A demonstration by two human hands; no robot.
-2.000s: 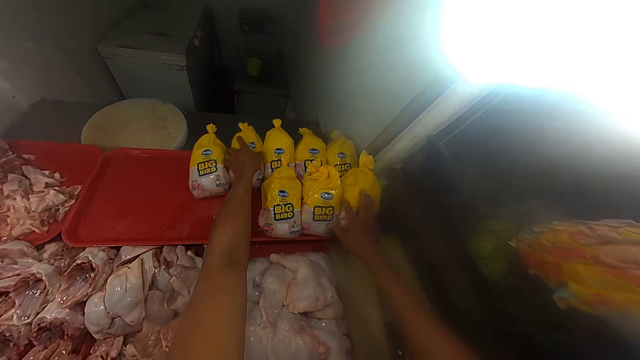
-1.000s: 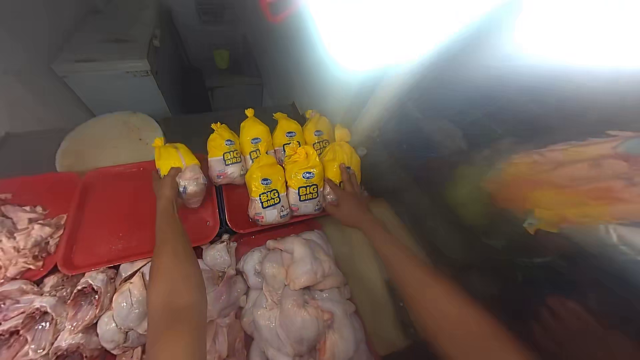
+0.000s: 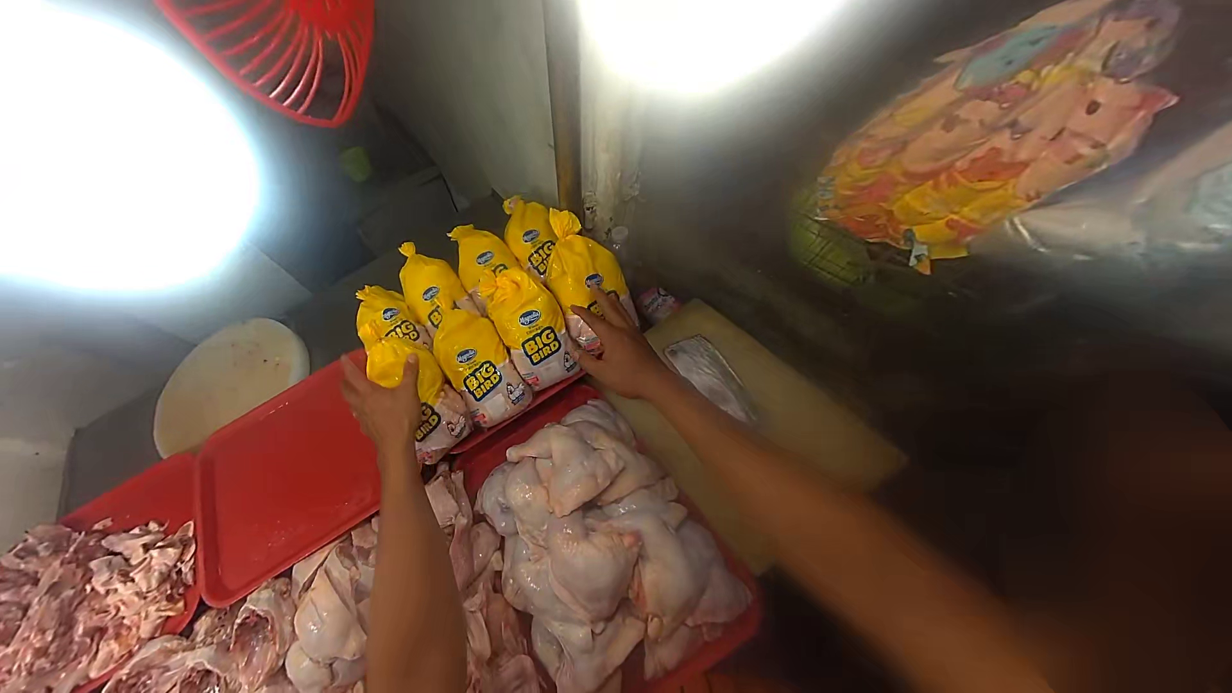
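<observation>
Several yellow-topped bags of packaged chicken stand in two rows on a red tray at the centre. My left hand grips the upper part of the front-left bag, fingers around its yellow plastic. My right hand rests with spread fingers against the side of the rightmost bag. Below the bags, raw chicken leg pieces are heaped on another red tray.
A bare red tray lies left of the bags, beside chicken scraps. A round board is behind it. A cutting board with a clear plastic packet lies at right. A red fan hangs above.
My left hand has brought a bag from the left tray, where it was a second ago, to the front left of the group. My right hand stays at the rightmost bag. The view has turned.
</observation>
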